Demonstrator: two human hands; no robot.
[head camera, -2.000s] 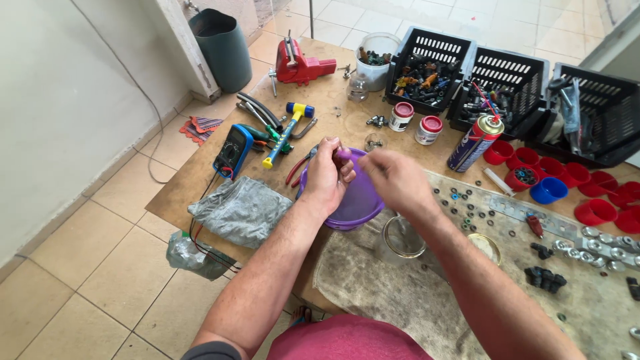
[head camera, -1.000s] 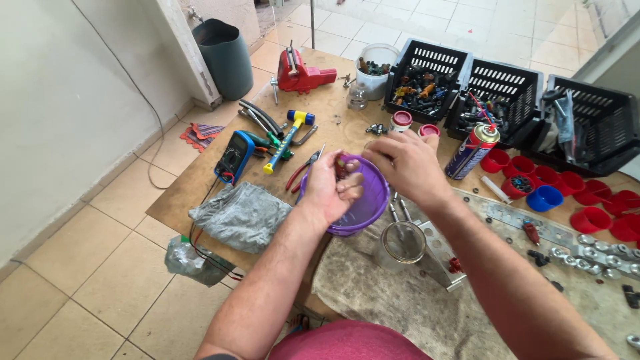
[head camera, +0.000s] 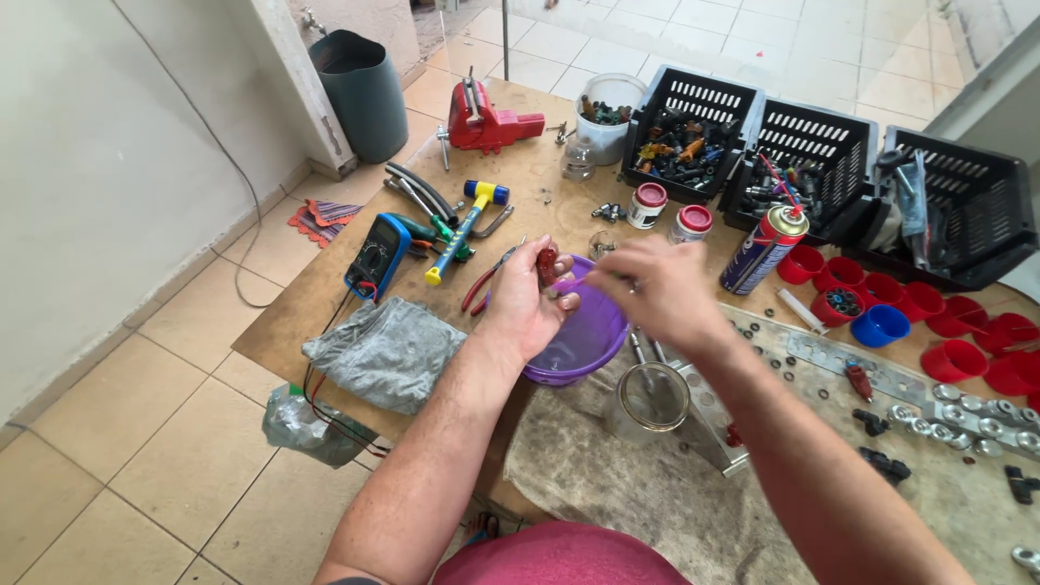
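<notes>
My left hand (head camera: 528, 305) holds a small red-brown part, which looks like a fuel injector (head camera: 547, 266), over a purple plastic bowl (head camera: 581, 345) of cloudy liquid. My right hand (head camera: 658, 284), slightly blurred, grips a thin pink-purple tool (head camera: 569, 284), perhaps a brush, its end at the part in my left palm. Just right of the bowl stands a glass jar (head camera: 650, 398) with metal-shafted tools in it. Red-handled pliers (head camera: 487, 280) lie left of the bowl, partly behind my left hand.
A blue multimeter (head camera: 379, 256), a grey cloth (head camera: 386, 353), a yellow-and-blue mallet (head camera: 463, 231) and a red vise (head camera: 487, 122) lie to the left. Black crates (head camera: 691, 130) of parts line the back. A spray can (head camera: 764, 248), red cups (head camera: 955, 361) and a metal rail (head camera: 861, 370) are at right.
My right hand has moved back from above the right-hand side of the bowl towards my left hand, where the pink-purple tool now shows. The red-brown part is plainer in my left palm.
</notes>
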